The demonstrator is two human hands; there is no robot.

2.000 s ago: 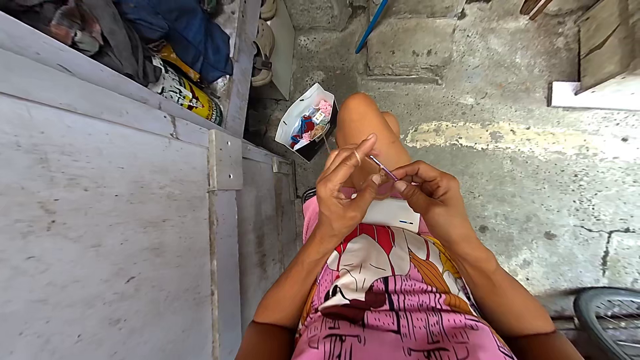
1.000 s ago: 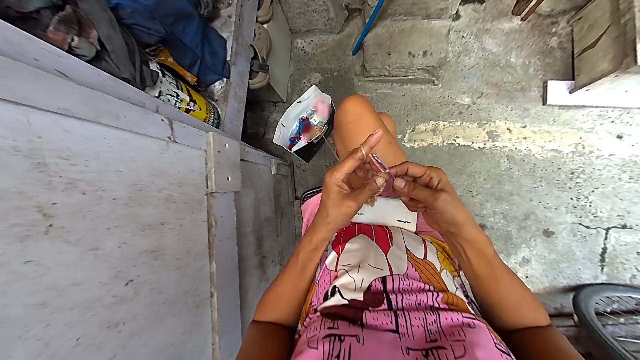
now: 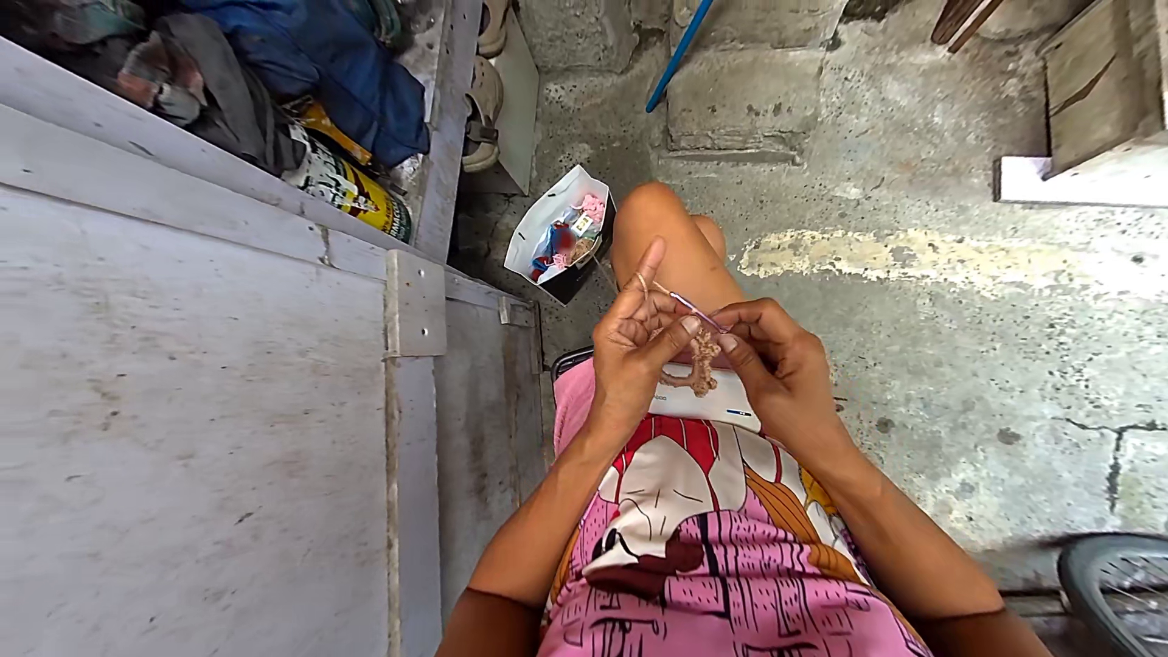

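Observation:
My left hand (image 3: 634, 342) pinches a small piece of tan crochet work (image 3: 701, 363) between thumb and fingers, its index finger raised with yarn around it. In my right hand (image 3: 776, 360) is a slim purple crochet hook (image 3: 695, 311), held between thumb and fingertips. The hook's tip points up and left toward the left index finger, and yarn runs to it. Below the hands, a white flat object (image 3: 698, 406) with small dark marks lies on my lap. A strand of yarn leads toward a white paper bag (image 3: 529, 239) beside my knee.
Pink, red and blue yarn (image 3: 591, 208) fills part of the bag. At left stands a grey-white wooden panel (image 3: 201, 411); behind it are clothes (image 3: 301, 64), a yellow can (image 3: 360, 196) and shoes (image 3: 482, 114). A wheel (image 3: 1109, 584) is at lower right, a wooden box (image 3: 1104, 91) at upper right.
The tan crochet work now hangs visibly below the left fingers; it was mostly hidden before. The hook lies at a clearer slant between the hands than one second ago.

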